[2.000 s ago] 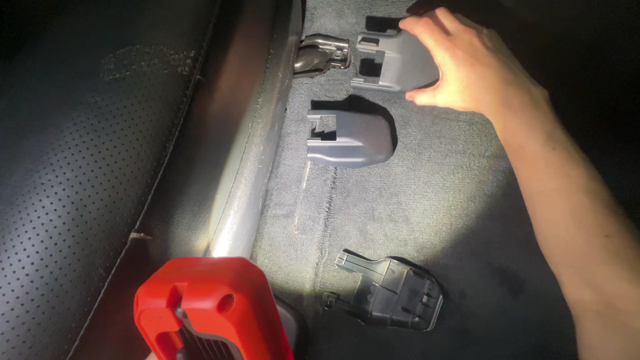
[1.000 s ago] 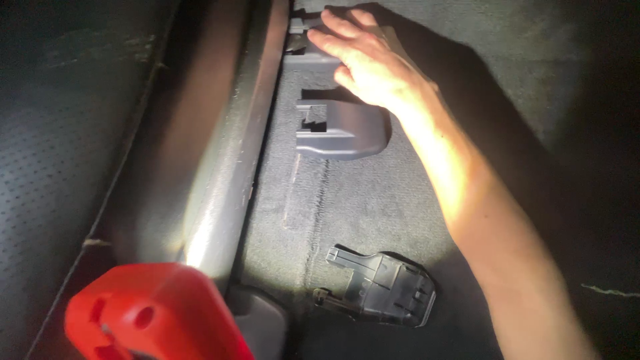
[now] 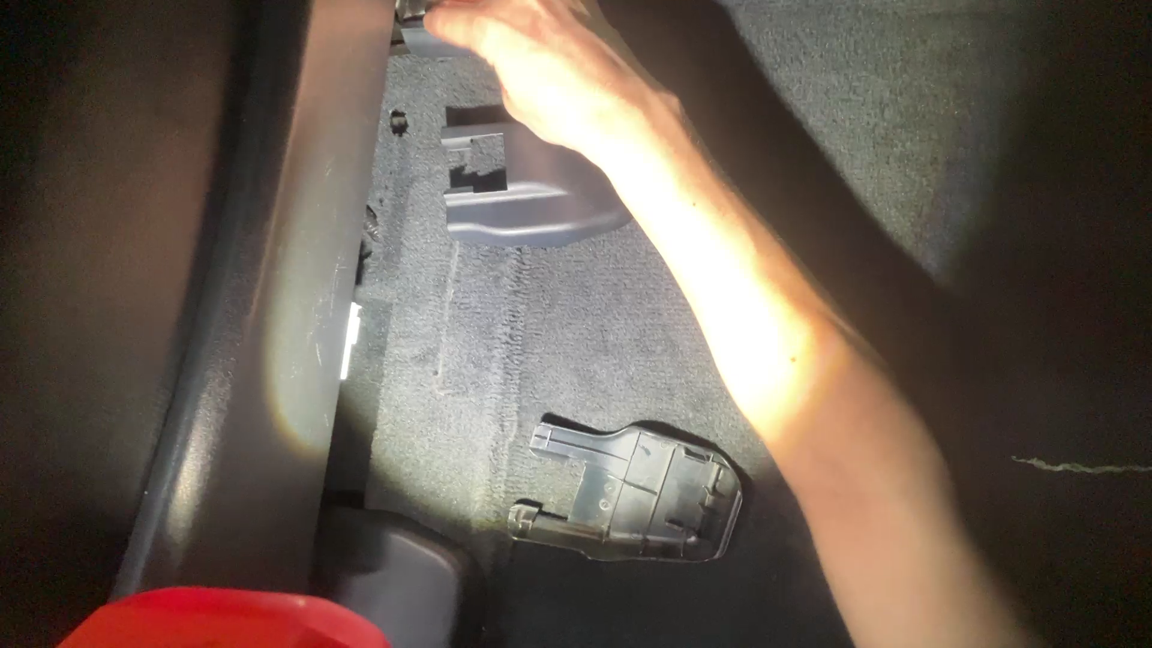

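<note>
My right hand (image 3: 540, 63) reaches to the top edge, its fingertips on a grey plastic trim cover (image 3: 432, 41) that is mostly cut off by the frame and hidden by the hand; whether the fingers grip it or only press on it I cannot tell. Below the wrist a second grey plastic trim cover (image 3: 531, 211) lies on the carpet, its notched end to the left. Farther down, a third plastic cover (image 3: 648, 495) rests with its ribbed underside up. At the bottom left is part of a red tool housing (image 3: 225, 621). My left hand is out of view.
A long grey plastic side panel (image 3: 315, 270) of a car seat runs down the left, beside dark upholstery. A rounded dark plastic cover (image 3: 396, 576) sits at its lower end. Grey carpet (image 3: 450, 315) spreads beneath the covers, and my forearm's shadow falls to the right.
Two seconds ago my right hand held a cover by its edges, right of a metal seat bracket. That cover has moved left to the bracket, under my fingers. The red housing has shifted lower in view.
</note>
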